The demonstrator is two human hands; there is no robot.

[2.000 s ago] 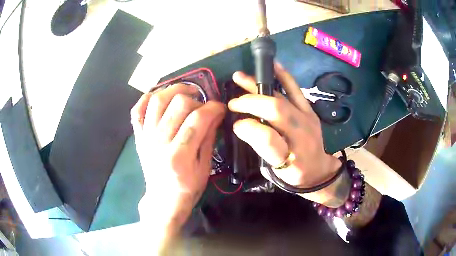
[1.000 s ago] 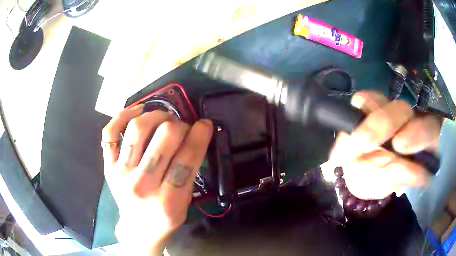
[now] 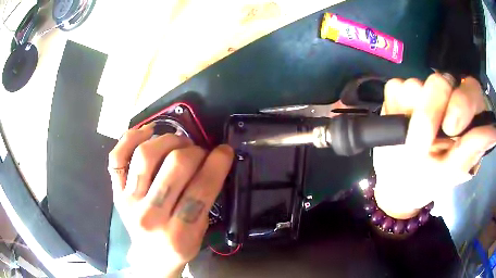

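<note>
My left hand lies over the red-edged front housing and grips it; its fingertips and most of the housing's inside are hidden. A round speaker shows partly above my fingers. The black back housing lies open beside it, its compartment facing up. A thin red wire loops out below, between the two halves. My right hand holds the soldering iron by its black grip, the metal barrel pointing left over the top of the back housing.
Black-handled scissors lie beyond the iron, partly covered. A pink tube with a yellow end lies on the green mat. Long black strips lie at left, with loose speakers at far left. A dark soldering station stands at right.
The soldering iron has swung from pointing away to pointing left, and my right hand has moved right. The back housing is now uncovered. My left hand has shifted slightly left and stays on the red-edged housing.
</note>
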